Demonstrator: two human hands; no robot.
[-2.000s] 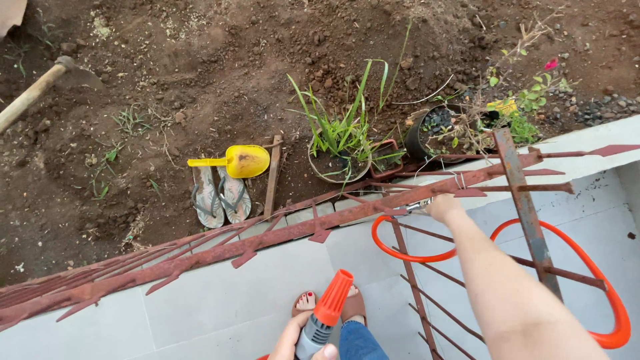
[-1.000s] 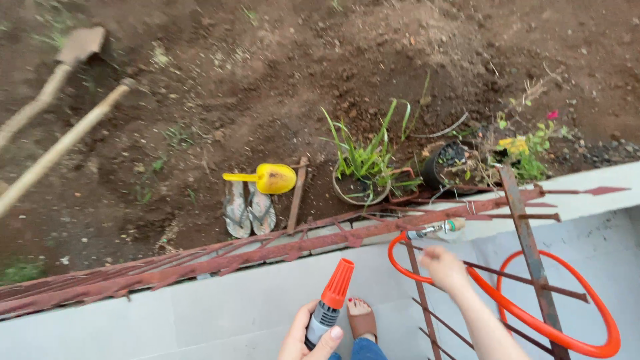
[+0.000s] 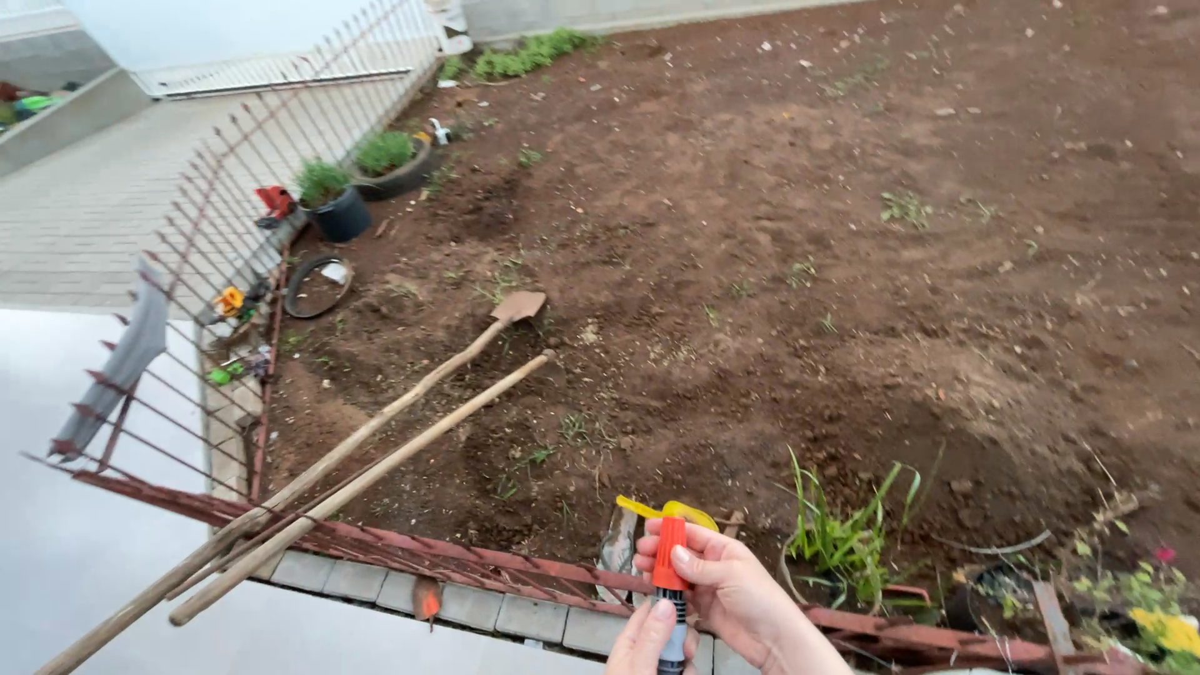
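A hose nozzle with an orange tip and a grey body point(image 3: 672, 633) points up at the bottom centre. My left hand point(image 3: 647, 642) grips its body from below. On the orange tip point(image 3: 670, 553) are the fingers of my right hand point(image 3: 727, 577). Just behind the tip, a yellow hand scoop point(image 3: 689, 513) lies partly hidden, with a flip-flop point(image 3: 619, 544) beside it on the soil. The red metal fence point(image 3: 525, 562) runs behind and below both hands.
A long-handled shovel point(image 3: 422, 384) and a wooden pole point(image 3: 403, 459) lean over the fence at the left. Potted grass point(image 3: 848, 544) grows right of my hands. A black plant pot point(image 3: 342, 216) and a tyre planter point(image 3: 398, 178) stand far left; bare soil point(image 3: 797, 281) spreads beyond.
My right hand has left the area by the orange hose at the fence and now holds the nozzle's orange tip. The view has swung up and left, showing more of the yard.
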